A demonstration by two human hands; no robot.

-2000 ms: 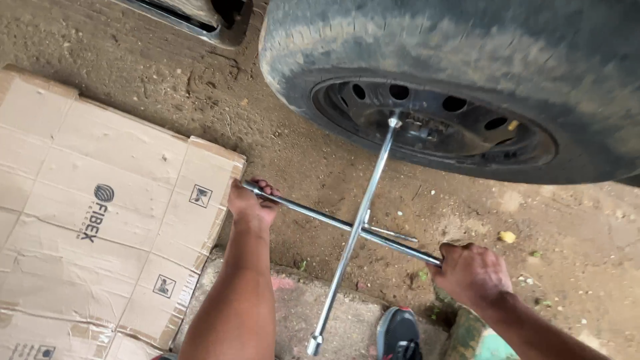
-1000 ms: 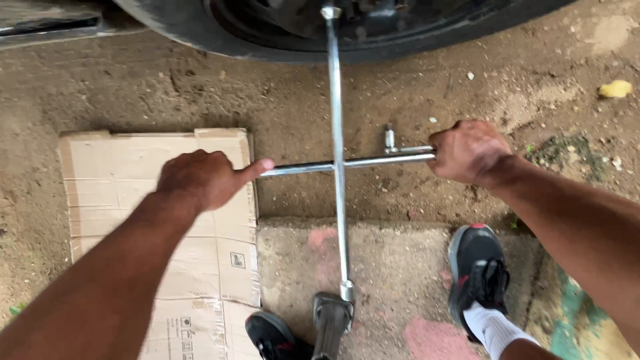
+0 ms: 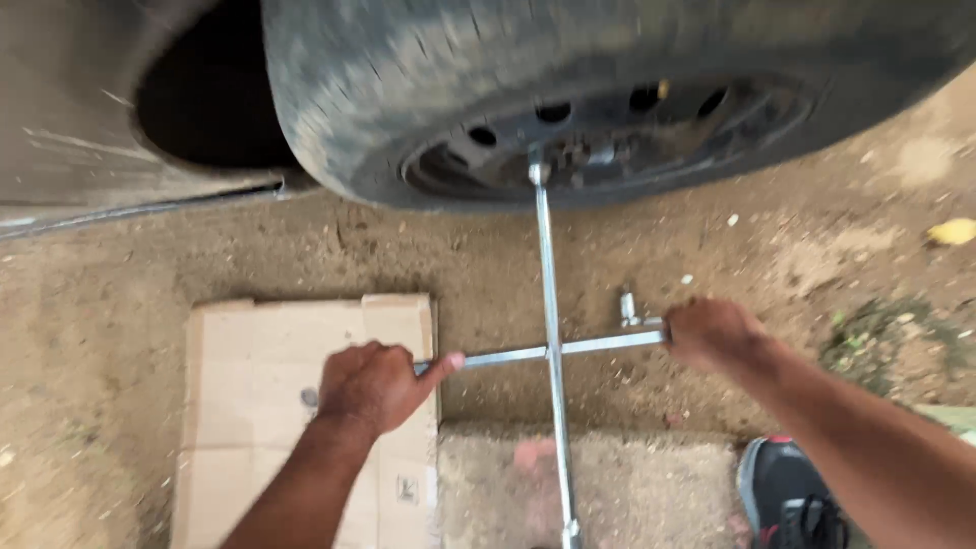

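A four-way lug wrench (image 3: 550, 290) of bright metal has its far socket against the hub area of a dark steel wheel (image 3: 488, 164). My left hand (image 3: 377, 385) grips the left end of the wrench's crossbar, thumb pointing along it. Around the crossbar's right end my right hand (image 3: 709, 332) is closed. The near arm runs down to the bottom edge of the view. Whether the far socket sits on a lug nut is too blurred to tell. Just above the right half of the crossbar lies an L-shaped socket tool (image 3: 628, 306) on the dirt, partly hidden by my right hand.
The worn tire (image 3: 366, 99) stands on dirt beside the car's scratched body panel (image 3: 69, 122). A flattened cardboard box (image 3: 259, 381) lies at the left, next to a concrete slab (image 3: 648, 480). A black shoe (image 3: 789, 488) is at the lower right, and a yellow leaf (image 3: 953, 231) lies farther right.
The crossbar was steeply slanted two seconds ago, with its right end lower; now its right end is slightly higher. Both hands remain at its ends. The view has shifted, showing more of the car body.
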